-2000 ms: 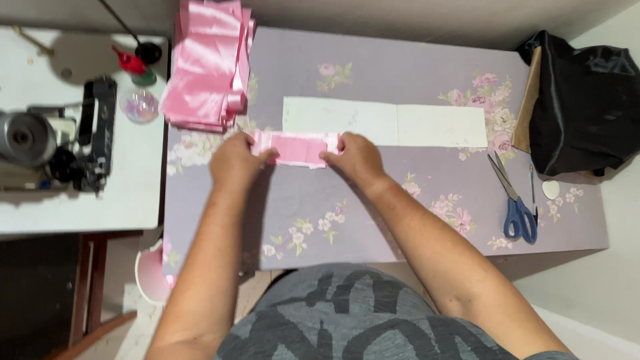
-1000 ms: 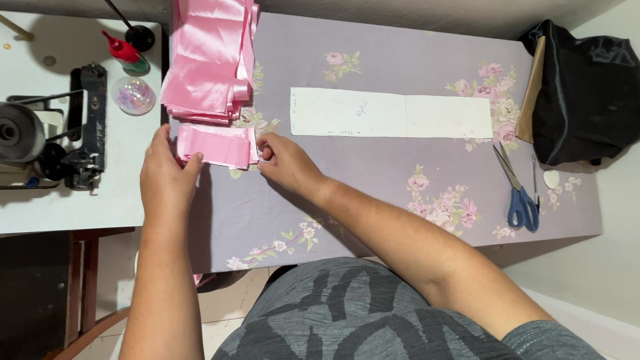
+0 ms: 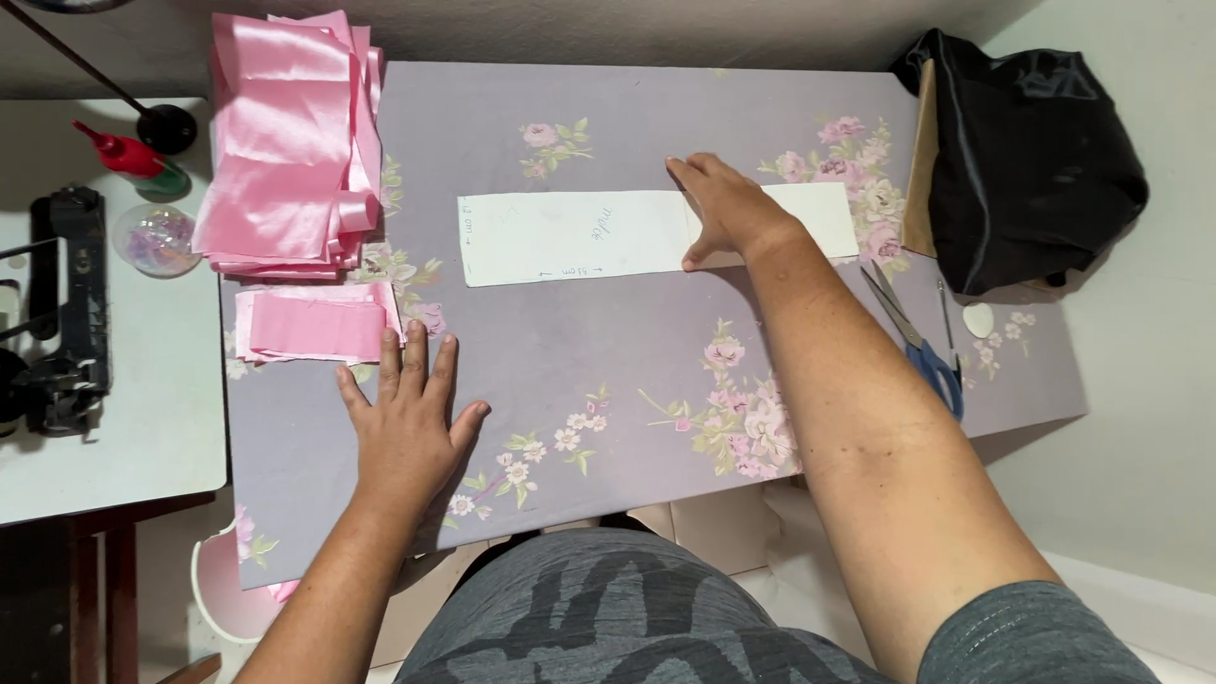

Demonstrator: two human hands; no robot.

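Observation:
My left hand [image 3: 408, 418] lies spread on the flowered table cover [image 3: 589, 380], its fingertips at the right edge of a small pile of folded pink fabric [image 3: 316, 327]. Just behind that pile, a larger stack of pink satin pieces [image 3: 285, 142] rests at the back left. My right hand [image 3: 731, 209] reaches over a long white paper pattern [image 3: 570, 237] with handwriting on it, thumb at its near edge and fingers past its far edge; whether it grips the paper cannot be told. Blue-handled scissors [image 3: 917, 347] lie partly behind my right forearm.
A black bag [image 3: 1031, 161] sits at the back right, near a thin tool [image 3: 946, 318] and a white chalk-like disc [image 3: 978, 320]. On the white table at left are a sewing machine [image 3: 71, 304], a red-capped bottle [image 3: 133, 157] and a round clear container [image 3: 157, 239]. A bin [image 3: 228, 589] stands below.
The small pink pile was between both hands over the table, then set down before the large stack. My right hand has since moved right onto the paper pattern; my left has let go of the pile.

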